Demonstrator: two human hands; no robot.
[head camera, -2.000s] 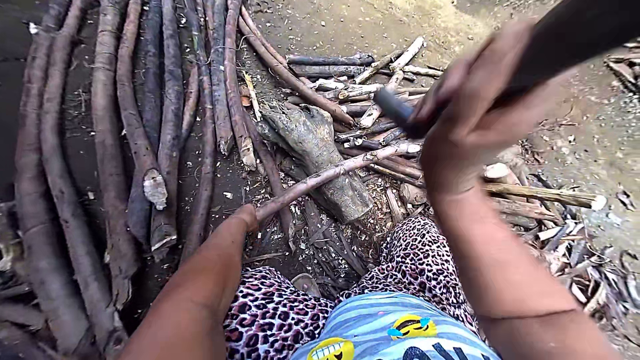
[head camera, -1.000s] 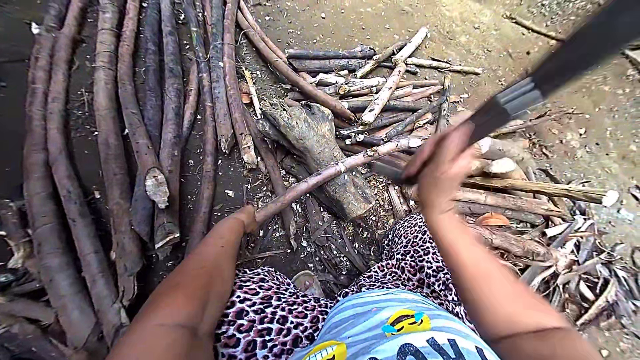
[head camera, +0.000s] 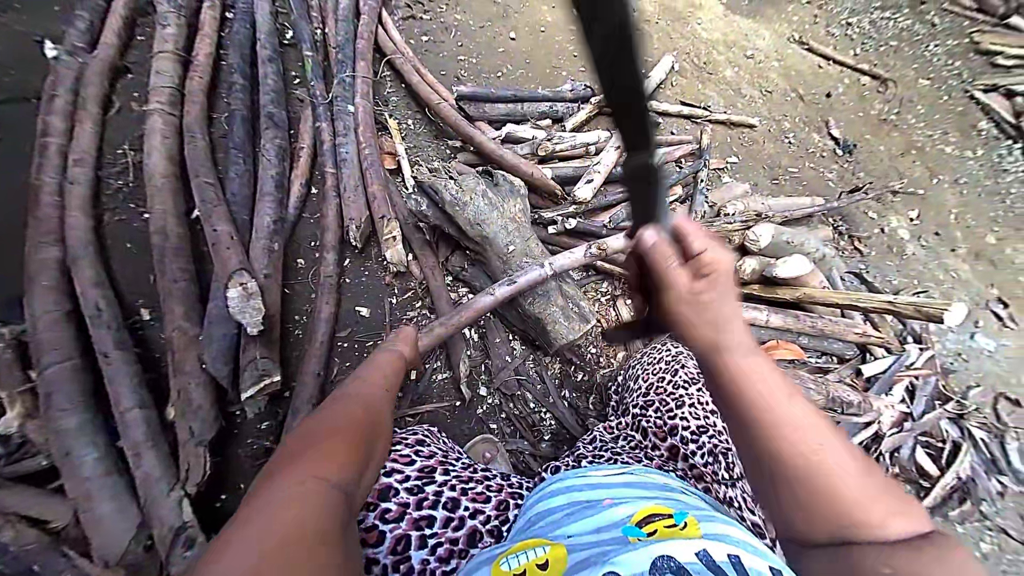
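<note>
My left hand (head camera: 406, 346) is closed around the near end of a thin wooden branch (head camera: 512, 286), which slants up to the right across a thick log block (head camera: 520, 248). My right hand (head camera: 688, 280) grips the handle of a machete (head camera: 628, 104), its dark blade raised and pointing to the top of the view. The branch's far end passes behind my right hand, so that part is hidden. The blade does not touch the branch. Wood chips lie around the block.
Long peeled and barked poles (head camera: 60, 280) lie side by side at the left. Short cut sticks (head camera: 552, 144) are piled beyond the block, and thicker cut pieces (head camera: 848, 302) lie at the right beside a heap of bark strips (head camera: 936, 432). My knees are close below the block.
The machete has swung from slanting up to the right to standing nearly upright. My left hand still holds the branch over the block.
</note>
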